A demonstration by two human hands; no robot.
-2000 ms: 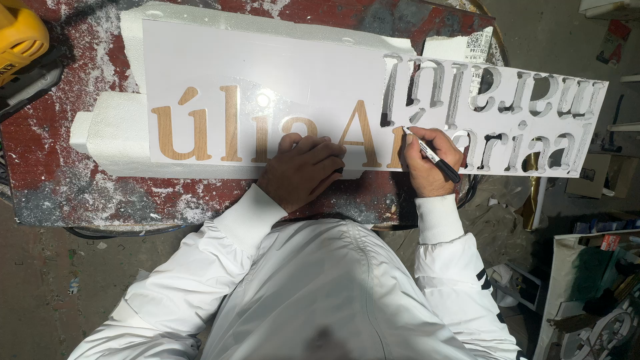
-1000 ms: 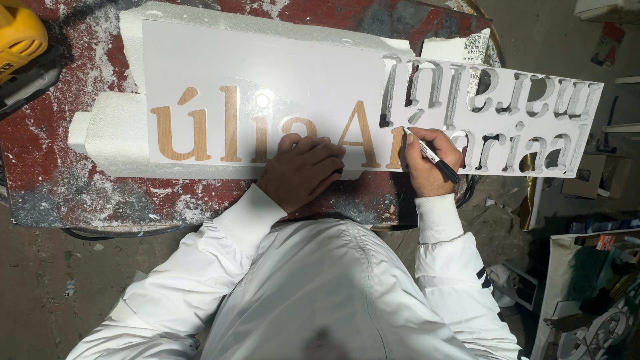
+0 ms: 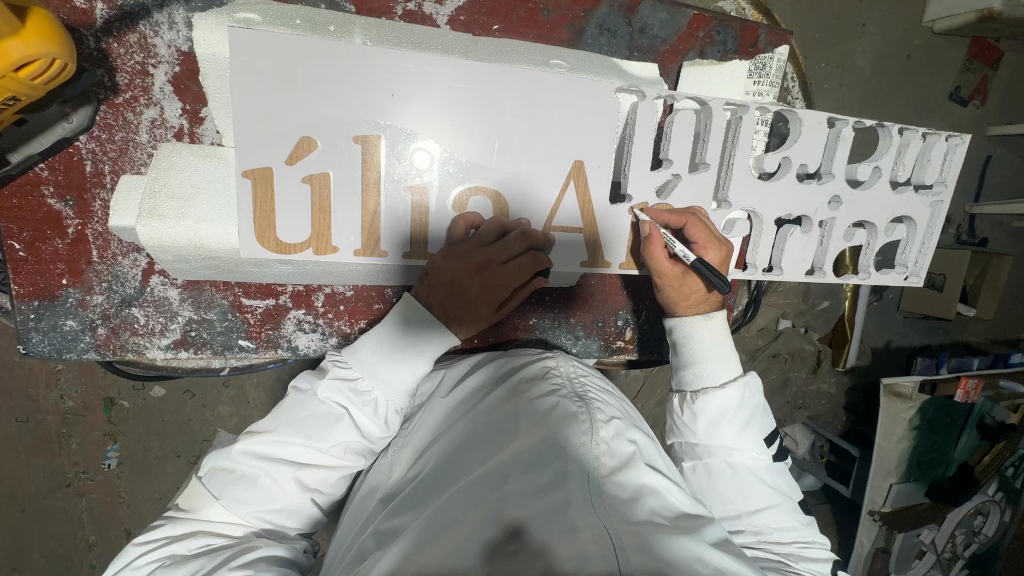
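Observation:
A long white sheet (image 3: 336, 88) lies on foam pieces, its right part cut through with letter-shaped openings and reaching past the table's edge. Wood-grain letters (image 3: 300, 208) stand in a row along its lower left and middle. My left hand (image 3: 492, 268) rests on the lower edge of the sheet, over part of the letters, with a small dark thing showing by its fingers; whether it grips that, I cannot tell. In my right hand (image 3: 688, 256) is a marker with a black cap (image 3: 680, 252), its tip touching or close to the top of a wood-grain letter that the hand partly covers.
White foam (image 3: 188, 200) sticks out under the sheet's left side. A yellow power tool (image 3: 32, 60) lies at the upper left of the red, dust-flecked table (image 3: 296, 320). A cardboard box (image 3: 932, 288) is beyond the table at the right, above a bin of scraps (image 3: 896, 432).

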